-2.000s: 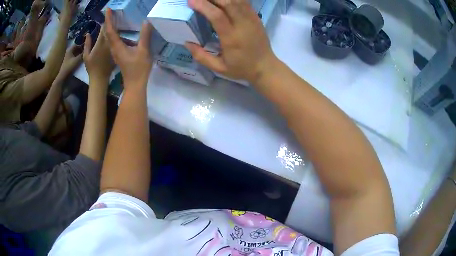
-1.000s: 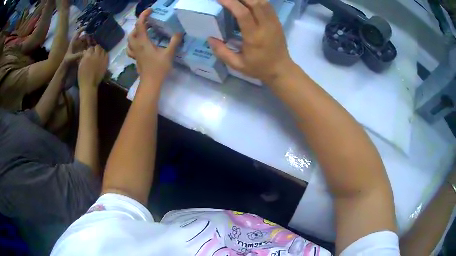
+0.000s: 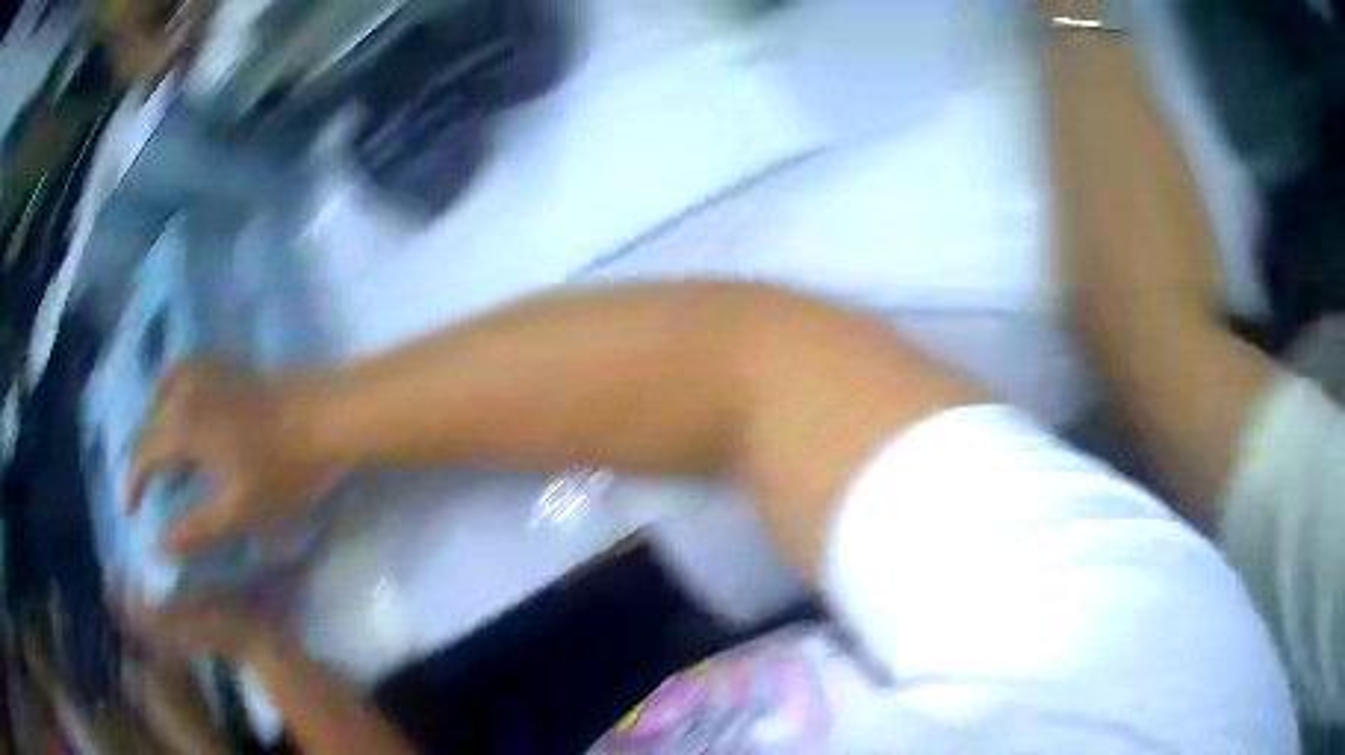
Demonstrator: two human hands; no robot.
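Note:
The view is strongly blurred. A group of light blue retail boxes (image 3: pixel 140 347) lies at the far left on the bench. My right hand (image 3: pixel 236 450) is over the near part of the boxes, palm down with fingers bent and apart. My left hand (image 3: pixel 221 620) is just below it at the lower left, smeared and partly hidden. Whether either hand grips a box cannot be told.
Dark parts cups (image 3: pixel 443 111) stand on the white sheet (image 3: pixel 679 140) beyond my right forearm. Another person's arm (image 3: pixel 1136 251) reaches over the bench at the right. The bench's near edge borders a dark gap.
The view has swung sharply, so the boxes and cups now show further left. My right arm now stretches across to the left, and my hands are closer together. The neighbour's arm at the right shows more.

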